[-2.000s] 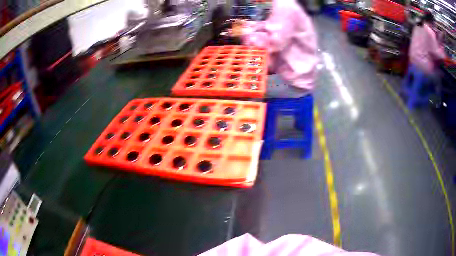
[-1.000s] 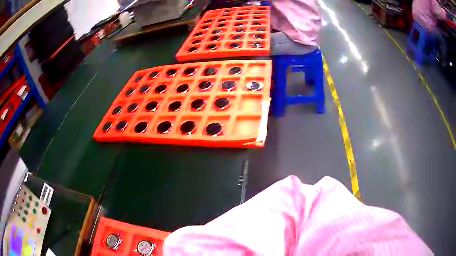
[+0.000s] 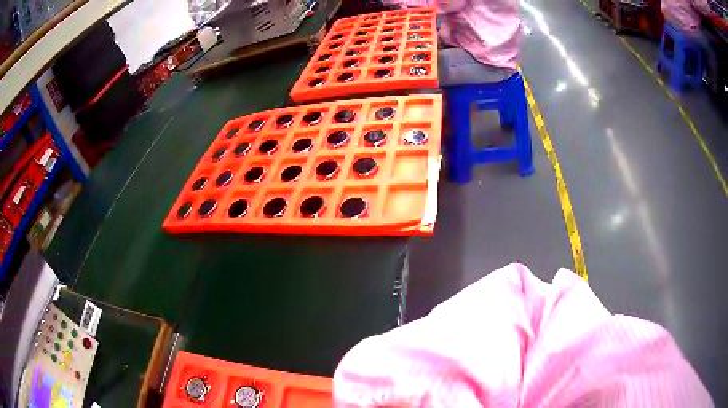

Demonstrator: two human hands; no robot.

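A near orange-red watch tray [image 3: 267,377] shows at the bottom edge, cut off by the frame. Two silver-dial watch heads, one at the left [image 3: 195,388] and one beside it [image 3: 247,395], lie in its pockets; the pocket to their right shows no watch. A pink smock sleeve [image 3: 511,351] covers the bottom right and hides part of this tray. Neither of my hands is in the picture. A second orange-red tray [image 3: 299,228] holds rows of dark-dial watch heads [image 3: 353,208] and one pale-dial watch head [image 3: 415,137] near its right end.
A third filled tray [image 3: 363,88] lies beyond. A pink-clad person [image 3: 483,36] sits past a blue stool [image 3: 491,131]. A printed colour chart [image 3: 60,358] stands at lower left by a brown board edge [image 3: 156,362]. Blue shelving [image 3: 70,147] is at left; yellow floor line at right.
The view has tilted down, so the far trays sit higher in the picture. The near tray and its two silver-dial watch heads have come into view. The sleeve shows larger and farther right.
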